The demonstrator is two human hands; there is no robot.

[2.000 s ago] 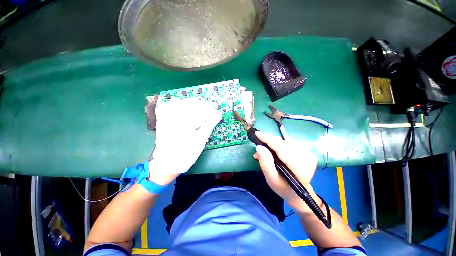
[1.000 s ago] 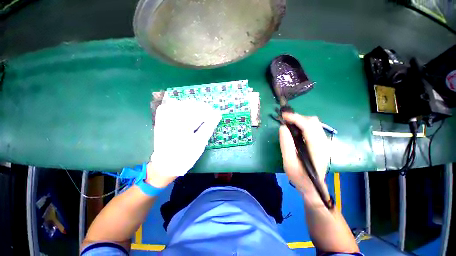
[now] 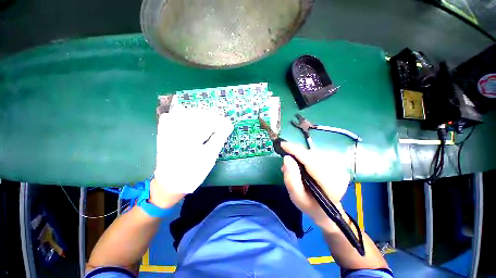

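The green and white PCB panel lies on a worn support block, whose ends stick out left and right. My left hand, in a white glove with a dark spot, covers the panel's left part. Its fingertips point at the panel's middle; the glare hides whether they pinch anything. My bare right hand grips the black soldering iron like a pen. The iron's brownish tip is at the panel's right part; contact is hard to tell.
The dross tray stands right of the panel, with diagonal cutters below it, partly behind my right hand. The soldering station is at the far right. A round grey hood hangs at the top. A blue wrist strap circles my left wrist.
The iron has moved from the dross tray back left to the panel, uncovering the cutters. My left hand stays over the panel. The whole view has shifted slightly.
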